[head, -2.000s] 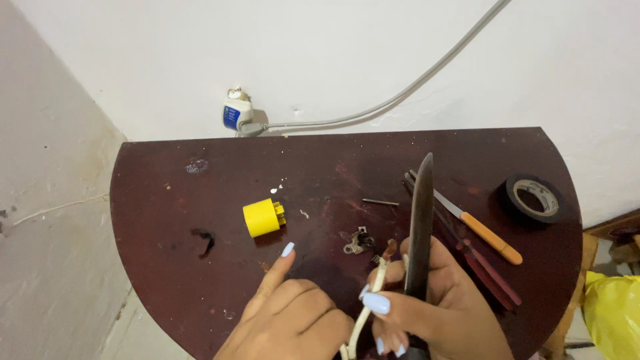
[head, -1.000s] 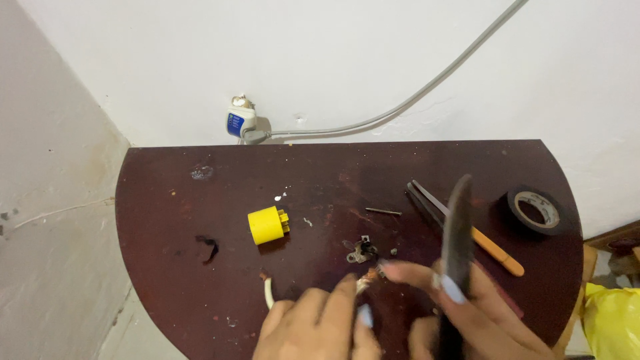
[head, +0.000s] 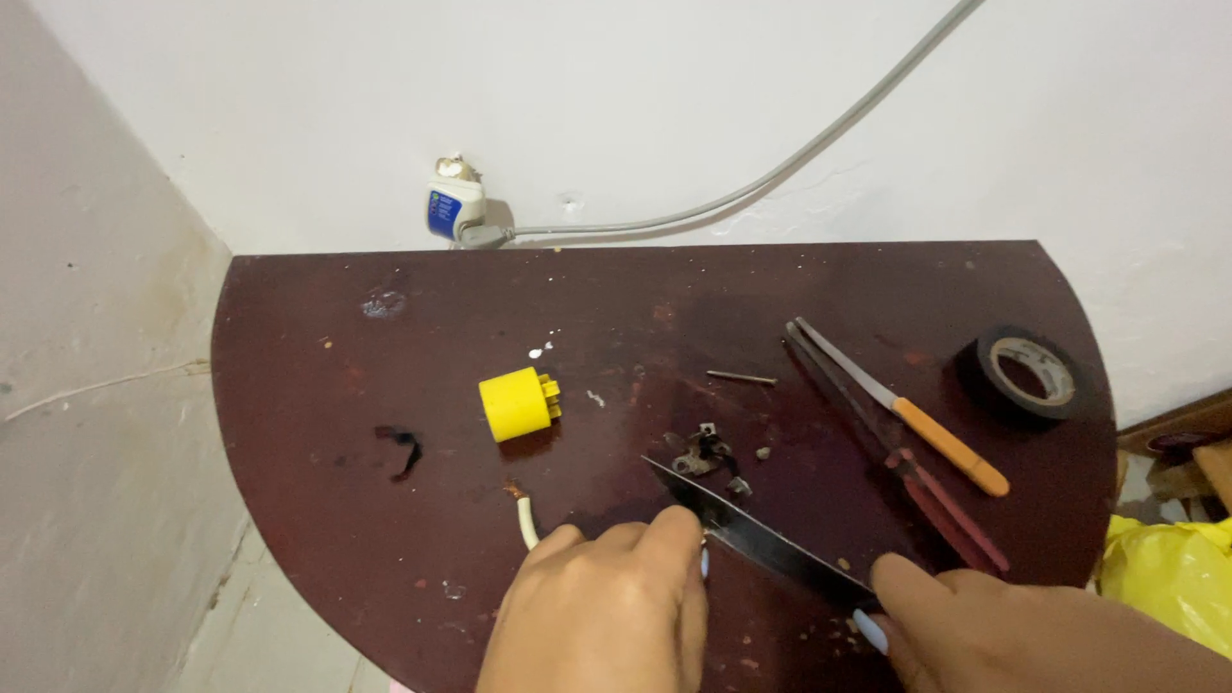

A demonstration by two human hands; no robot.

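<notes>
My right hand (head: 972, 616) is closed around the handle end of a dark-bladed knife (head: 770, 549). The blade points up and left, and its tip half lies across the fingertips of my left hand (head: 616, 597). From under my left hand comes a white insulated wire (head: 526, 523) with a frayed bare copper end; what its fingertips pinch beneath the blade is mostly hidden. Small metal fittings (head: 701, 457) lie just beyond the blade. Farther left lies a yellow cylindrical plug part (head: 517, 402), and a thin metal pin (head: 741, 377) rests beyond the fittings.
An orange-handled knife (head: 948, 445) and a red-handled tool (head: 948, 510) lie at the right, near a roll of black tape (head: 1020, 375). A black scrap (head: 404, 450) lies left. A grey cable (head: 693, 212) runs from an adapter (head: 454, 207) on the wall. A yellow bag (head: 1169, 577) sits beyond the right edge.
The knife in my right hand has swung from pointing upward to slanting left over my left fingertips. The bare wire end, not seen two seconds ago, shows left of my left hand.
</notes>
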